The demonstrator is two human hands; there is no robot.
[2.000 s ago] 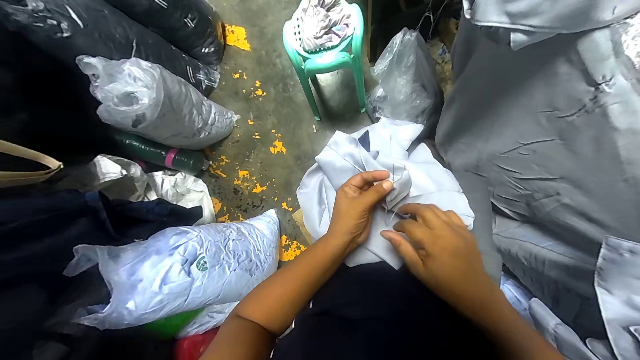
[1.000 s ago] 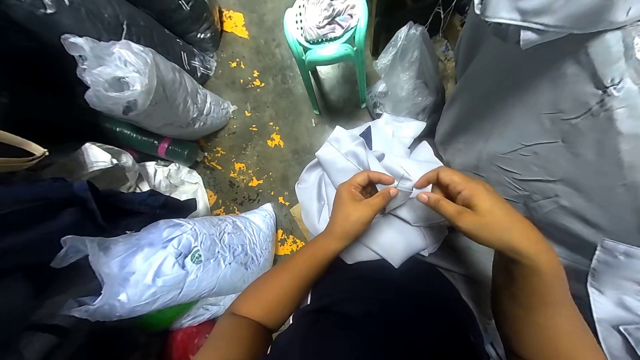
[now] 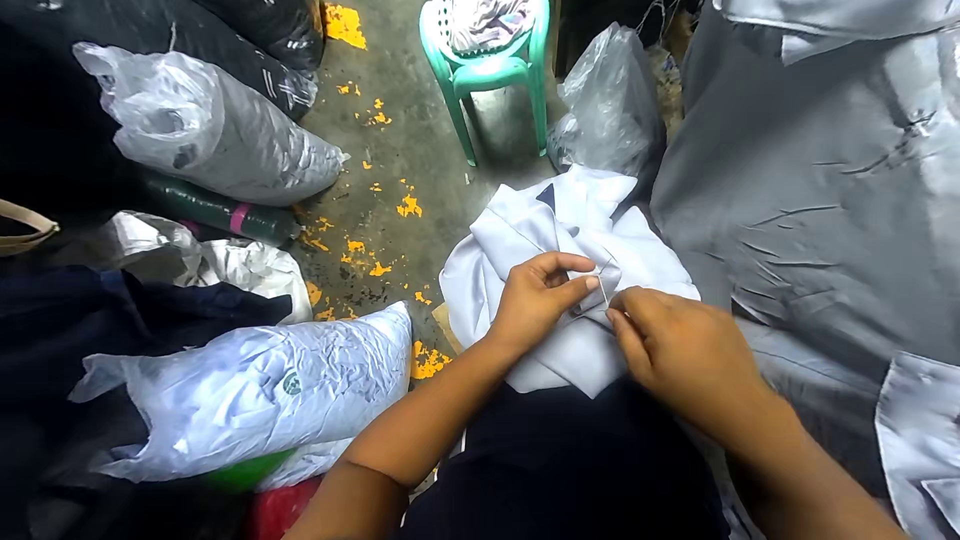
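Note:
Pale grey-white fabric [image 3: 510, 232] lies bunched in front of my dark-clothed lap, with a small dark patch near its far edge. My left hand [image 3: 544, 300] is over the middle of it, thumb and forefinger pinched together. Close by on the right, my right hand [image 3: 667, 345] has its thumb and forefinger closed on a thin pale thread [image 3: 604, 289]. That thread runs up toward the left fingertips. Whether the left fingers grip the thread or a bit of fabric is too small to tell.
A green plastic chair [image 3: 491, 73] holding cloth stands ahead. A clear plastic bag [image 3: 611, 105] is beside it. Grey fabric [image 3: 787, 150] drapes on the right. Filled plastic bags [image 3: 255, 390] and a dark green wrapped roll [image 3: 217, 210] lie left, on and about a concrete floor with flaking yellow paint.
My hands were pinched close together over the fabric one second ago. My right hand has since moved lower and turned, its knuckles now upward. The pale fabric has shifted slightly under them.

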